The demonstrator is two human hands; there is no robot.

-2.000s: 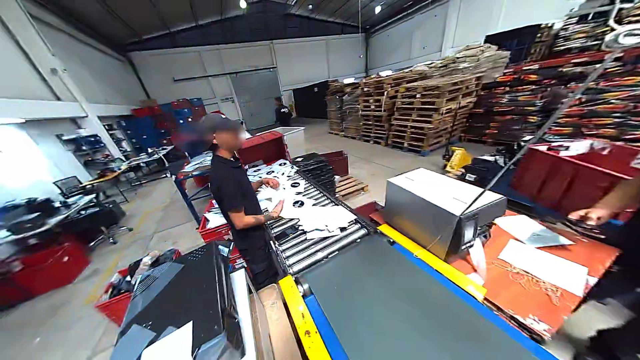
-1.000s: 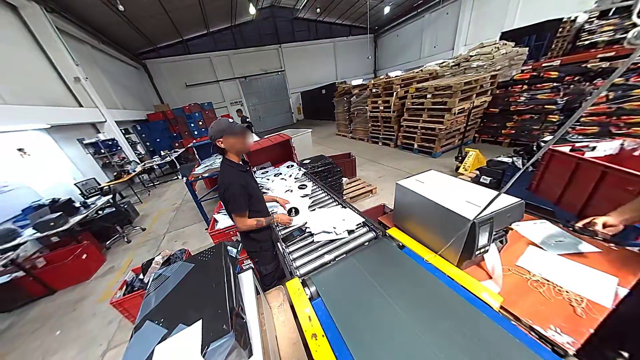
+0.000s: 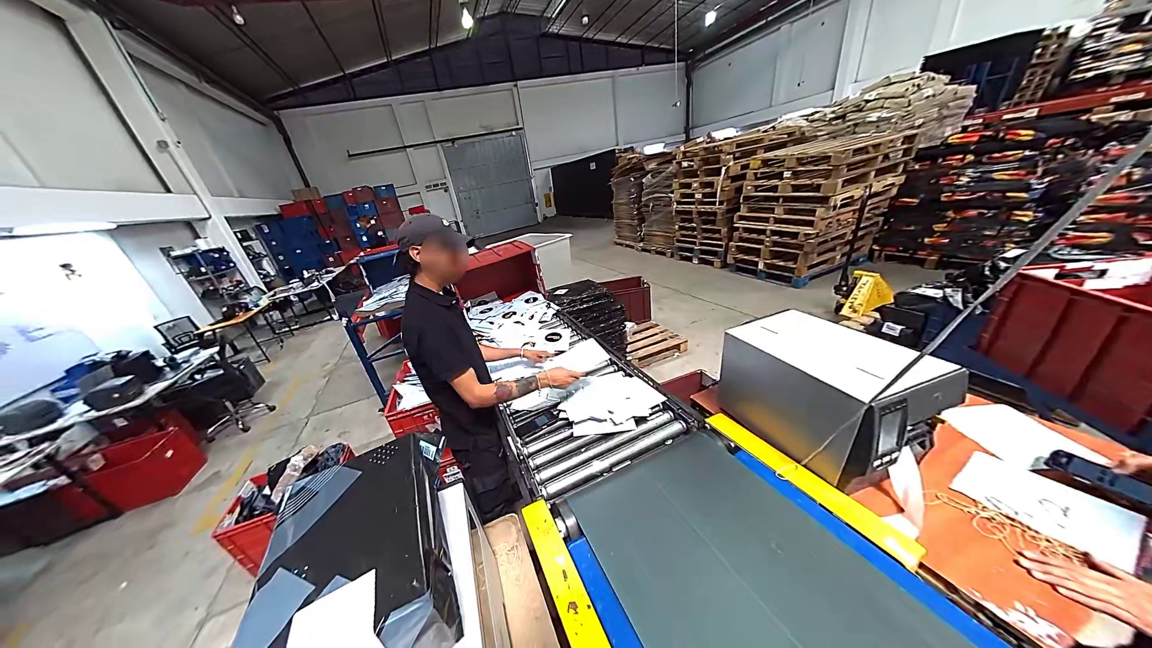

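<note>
Neither my left hand nor my right hand is in view. Across the roller conveyor (image 3: 562,468), a person in a dark cap and black shirt (image 3: 441,333) has both hands over white printed sheets or flat packets (image 3: 612,400). More of these lie farther back on the rollers. At the right edge, hands that appear to be another person's are partly in view. One holds a dark phone (image 3: 1093,475); the other (image 3: 1075,580) lies with spread fingers by a white sheet (image 3: 1053,508) and tangled string (image 3: 999,526) on an orange surface.
A dark green belt (image 3: 711,540) runs between yellow-and-blue rails (image 3: 814,490). A grey boxy machine (image 3: 823,387) stands at its right. Black wrapped material (image 3: 369,531) and a red crate (image 3: 247,531) are at the left. Wooden pallets (image 3: 792,198) are stacked behind.
The person across the conveyor has moved their hands from the near side onto the sheets over the rollers. At the right edge, a phone and a second hand have come into view.
</note>
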